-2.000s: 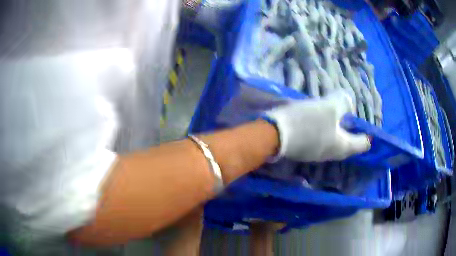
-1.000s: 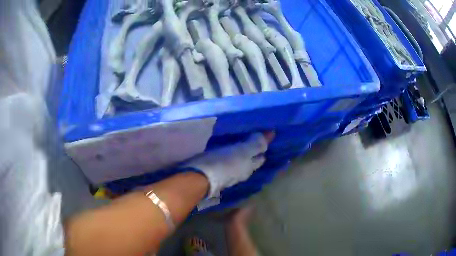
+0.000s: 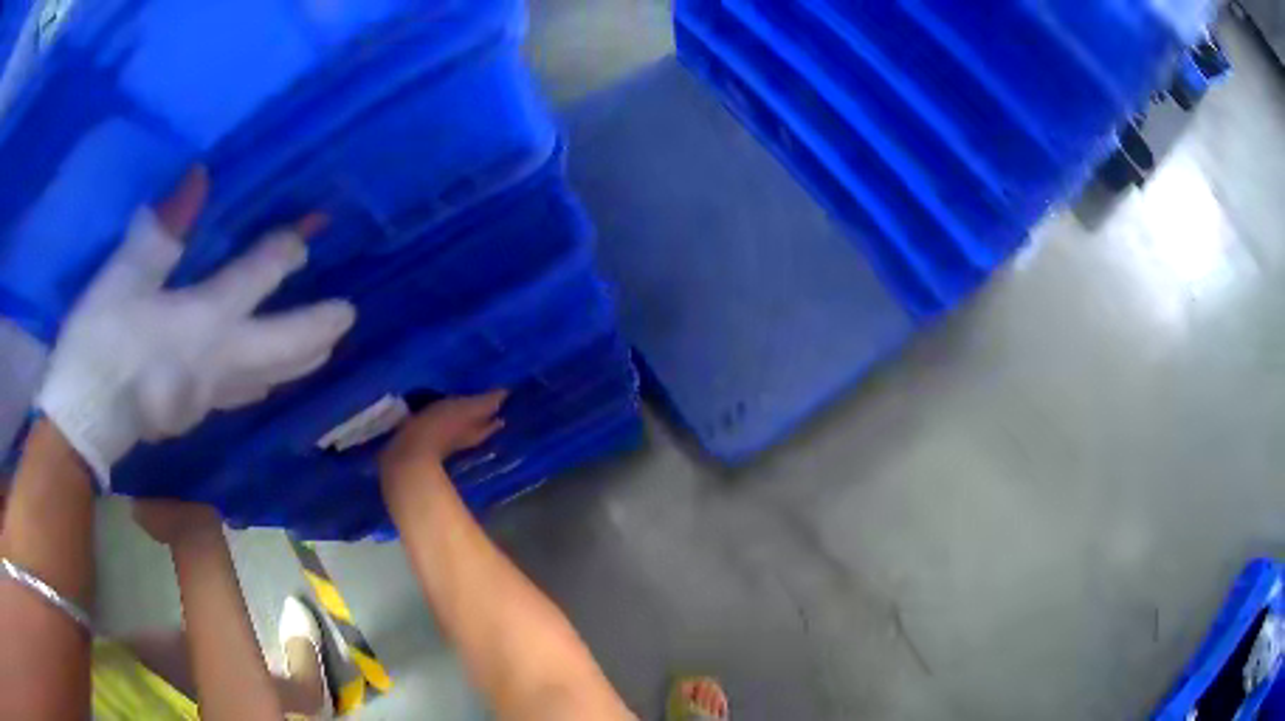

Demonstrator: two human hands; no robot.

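A stack of blue crates (image 3: 465, 268) fills the upper left, seen from its side. Two bare hands reach in from the bottom edge and look like my own. My left hand (image 3: 179, 521) is at the lower left edge of the stack, its fingers partly hidden. My right hand (image 3: 444, 425) holds the side of a lower crate, beside a white label (image 3: 364, 421). Another person's white-gloved hand (image 3: 205, 338), with a bracelet on the arm, lies spread against the stack at the left. The crates' contents are hidden.
A second stack of blue crates (image 3: 972, 127) stands at the upper right beside a flat blue-grey base (image 3: 747, 268). Another blue crate (image 3: 1240, 648) is cut off at bottom right. A white shoe (image 3: 300, 634), yellow-black tape (image 3: 338, 620) and a sandalled foot (image 3: 698, 697) show below.
The view has swung down and right, so the pale limb parts in the top crate are out of view. Both bare hands now show on the stack; the gloved hand has shifted left in view.
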